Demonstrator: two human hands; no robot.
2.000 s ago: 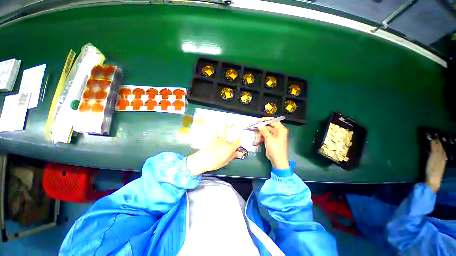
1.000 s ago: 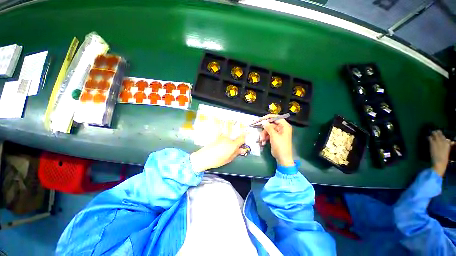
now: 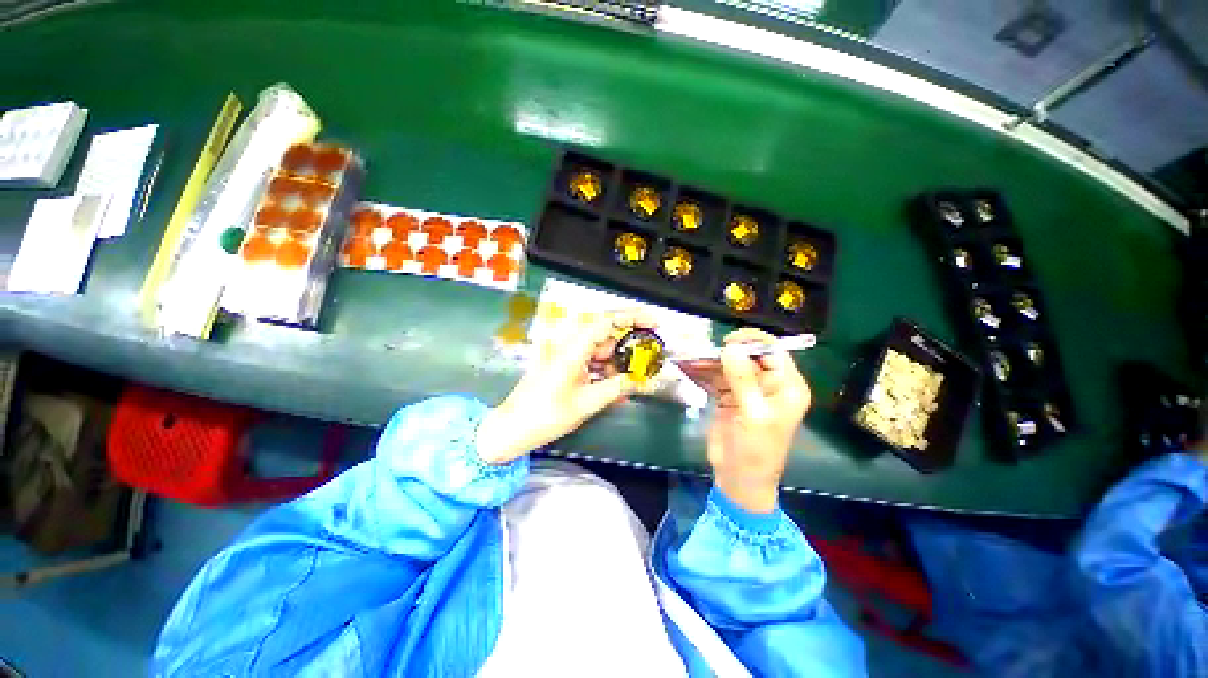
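My left hand [image 3: 562, 397] holds a round black-rimmed unit [image 3: 641, 355] in its fingertips, with an amber centre facing up. My right hand [image 3: 758, 413] holds thin silver tweezers [image 3: 782, 344], whose tip end reaches the unit's right edge. Whether the tip touches it I cannot tell. The white liner sheet [image 3: 562, 299] lies under and behind my hands, partly hidden. Behind it is a black component tray [image 3: 572, 239] with several amber-centred units; the front-left pocket is empty.
An open black parts box [image 3: 956, 421] of beige pieces [image 3: 904, 400] and a second tray [image 3: 991, 286] are right. Red-orange stickers [image 3: 435, 244], a sticker pack [image 3: 294, 228], a yellow strip [image 3: 194, 201] and white papers [image 3: 53, 244] are left. A blue sleeve [image 3: 1150, 543] is at far right.
The unit in my left hand has come up and now shows its amber face. My right hand has moved slightly right and down. The second tray, absent at first, now stands at the right.
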